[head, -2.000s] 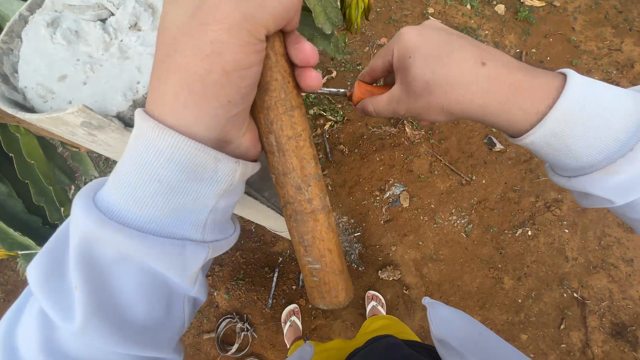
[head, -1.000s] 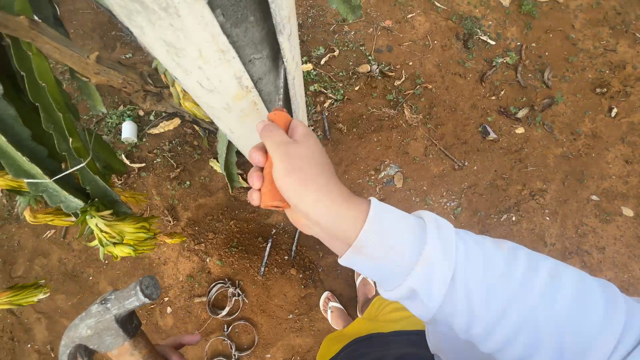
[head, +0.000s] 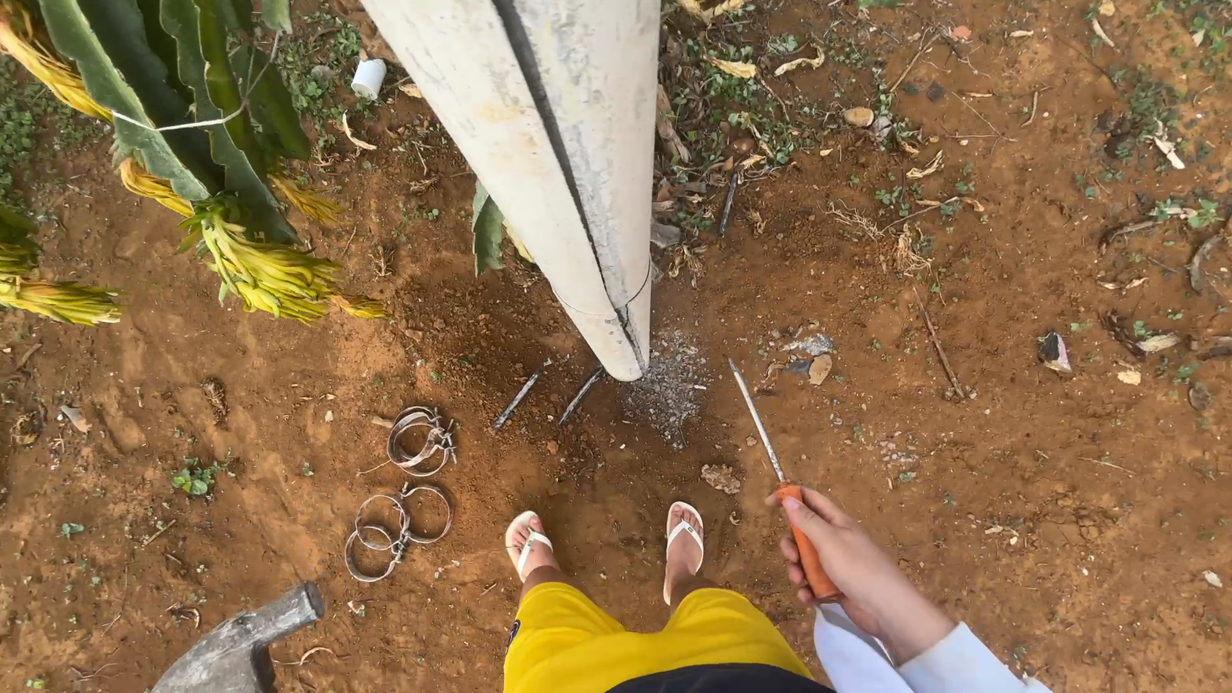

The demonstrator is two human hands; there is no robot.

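Observation:
My right hand (head: 847, 563), at the lower right, is closed around the orange handle of a screwdriver (head: 811, 549). Its thin metal shaft points up and to the left, over the soil. At the bottom left the steel head of a hammer (head: 236, 645) enters the view; its handle and my left hand are outside the frame. A pale concrete post (head: 606, 125) with a long dark groove rises from the ground in the upper middle, a thin wire around its lower part. Grey crumbs (head: 669, 399) lie at its foot.
Metal hose clamps (head: 421, 441) lie on the soil at left, with two dark metal rods (head: 520, 397) nearer the post. Dragon fruit stems (head: 192, 115) with yellow withered flowers hang at upper left. A white cup-like piece (head: 369, 77) lies behind. My sandalled feet (head: 684, 549) stand below the post.
My right hand has moved away from the post's groove with the screwdriver, to the lower right. My left hand, seen earlier on the hammer's wooden handle, is out of view. The view has shifted.

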